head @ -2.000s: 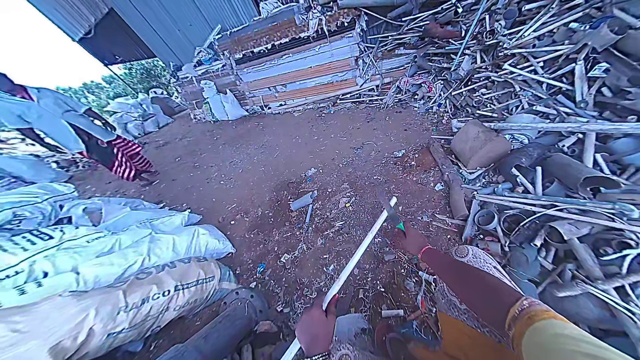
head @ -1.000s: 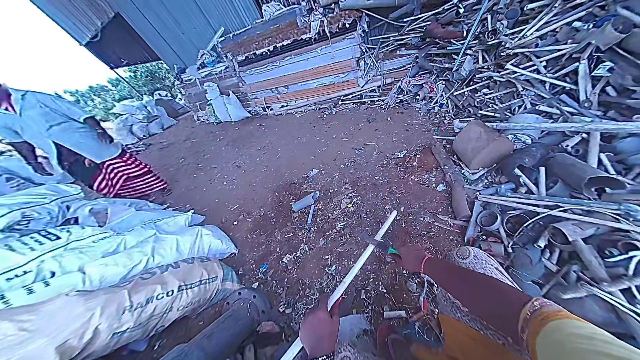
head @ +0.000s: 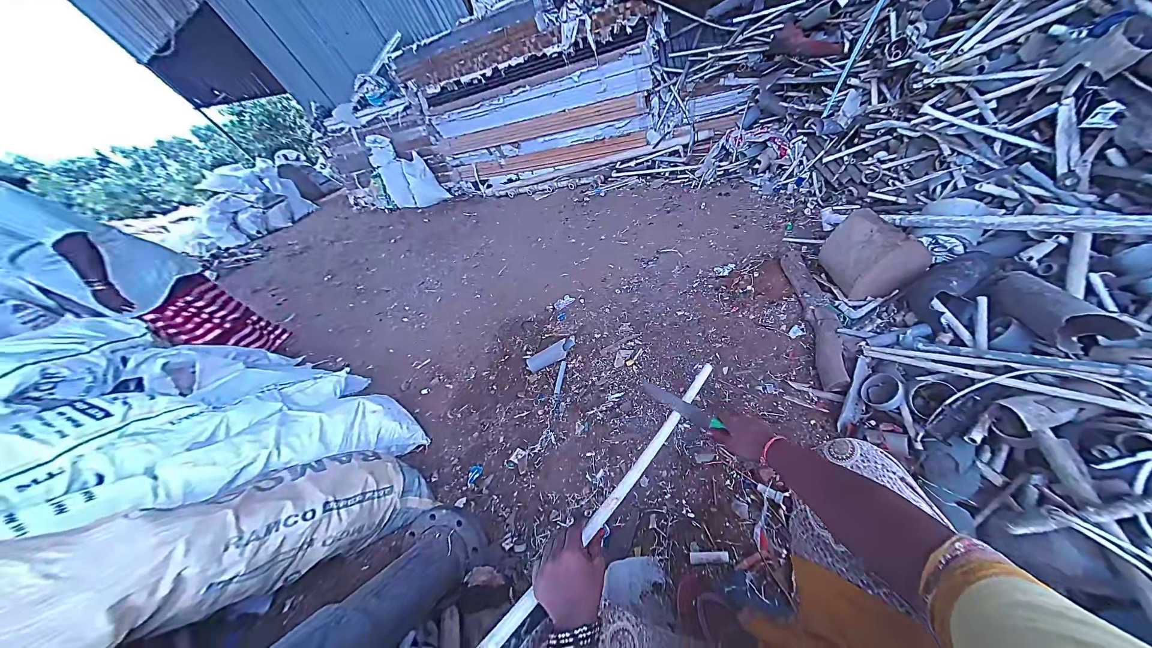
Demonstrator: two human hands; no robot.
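My left hand [head: 571, 576] is closed round a long, thin white plastic pipe [head: 637, 468], which slants up and away from me over the ground. A knife [head: 681, 407] with a green handle is in my right hand [head: 747, 436]. Its blade lies against or just over the pipe near the far end; contact is not certain. The knife handle is mostly hidden by my fingers. A red band is on my right wrist and a beaded bracelet on my left.
Stuffed woven sacks [head: 270, 468] lie at left, with a wide grey pipe [head: 378, 585] beside them. A person in red striped cloth [head: 216, 315] is behind the sacks. Scrap pipes [head: 1017, 378] are heaped at right. A short pipe piece [head: 550, 355] lies on the littered dirt.
The person at left has come nearer to the sacks. My right hand and the knife have shifted slightly at the pipe's far end. My left hand keeps its hold on the pipe.
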